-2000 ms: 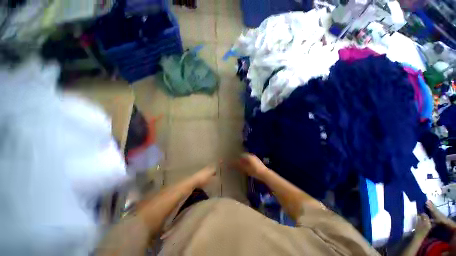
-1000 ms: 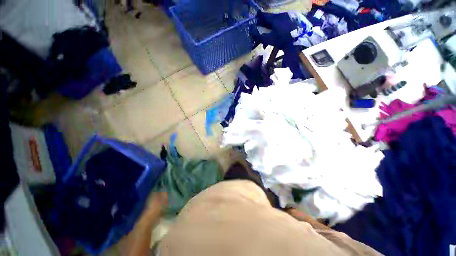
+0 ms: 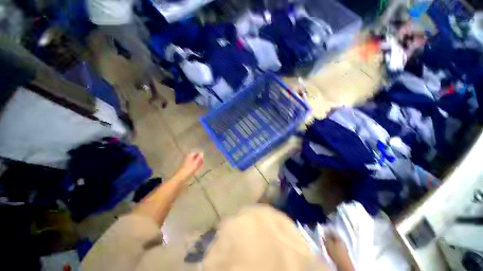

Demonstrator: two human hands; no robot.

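An empty blue slotted plastic crate stands on the tiled floor in front of me. My left hand is held out over the floor to the left of the crate, not touching it; it looks closed and nothing shows in it. My right hand is low at the right, partly hidden and blurred, over a white fabric heap; whether it grips the fabric cannot be told. Navy and pale grey bundles lie heaped right of the crate, one with a bright blue tie.
More navy and grey bundles are heaped behind the crate. A person stands at the upper left. A crate with navy fabric is at the left. A white machine table edges the lower right. A translucent bin is at the back.
The view has moved forward past the green cloth, and the empty crate is now nearer and central. My left hand has moved out in front; my right hand shows over the white fabric.
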